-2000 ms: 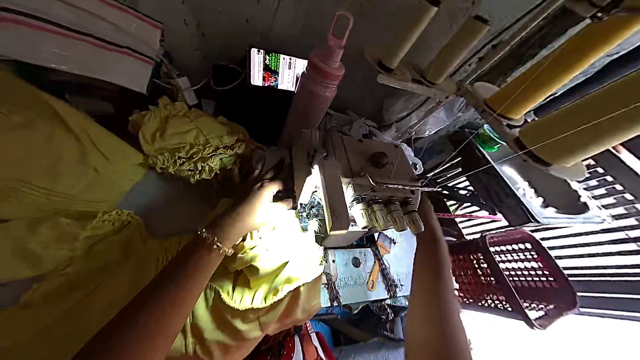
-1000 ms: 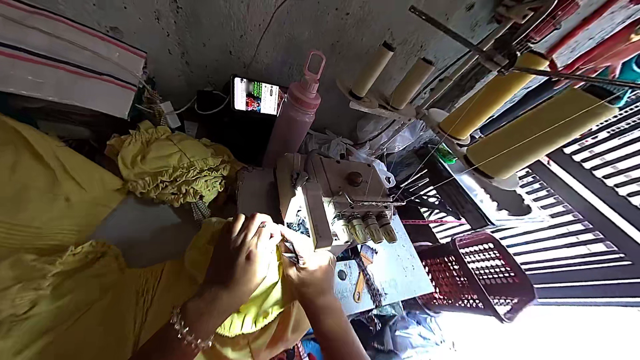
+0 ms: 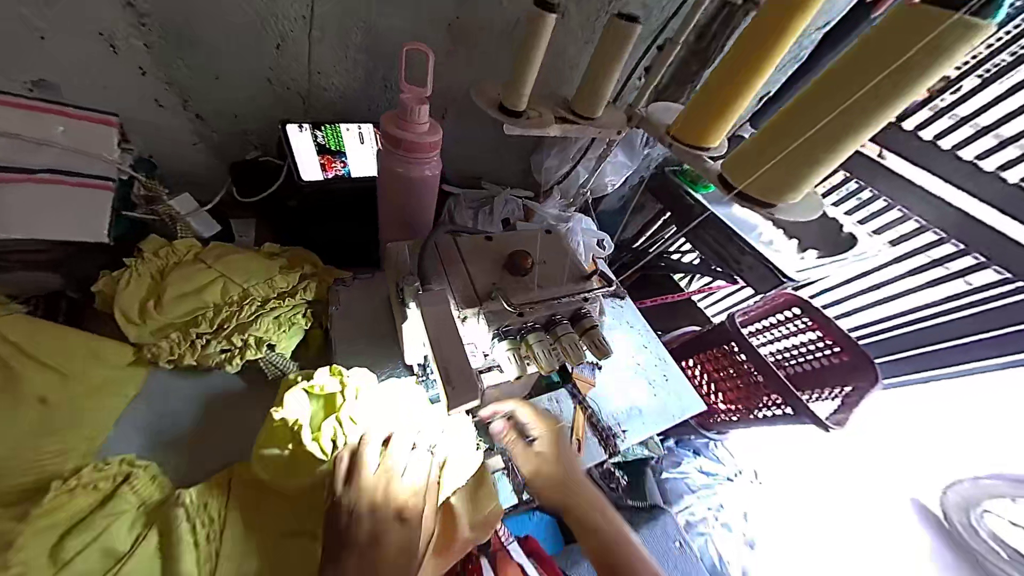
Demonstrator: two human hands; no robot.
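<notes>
Bright light falls on a gathered yellow fabric piece (image 3: pixel 320 412) in front of an overlock sewing machine (image 3: pixel 520 276). On that fabric lies my left hand (image 3: pixel 384 500), its fingers pointing at the needle area. My right hand (image 3: pixel 536 448) is at the fabric's right edge, just below the machine's front arm, thumb and forefinger close together; whether cloth is between them cannot be told. Tension knobs (image 3: pixel 552 344) line the machine's front. More yellow fabric (image 3: pixel 216 300) with ruffles is heaped left of the machine.
Behind the machine stand a pink bottle (image 3: pixel 410 176) and a lit phone (image 3: pixel 332 152). Thread cones (image 3: pixel 740 72) rise at the upper right. A dark red plastic basket (image 3: pixel 768 368) is right of the machine table (image 3: pixel 648 368). An orange-handled tool (image 3: pixel 580 408) lies by the knobs.
My right hand was up at the machine's right side, then came down beside my left hand on the fabric. Now the two hands are farther apart. The view has shifted.
</notes>
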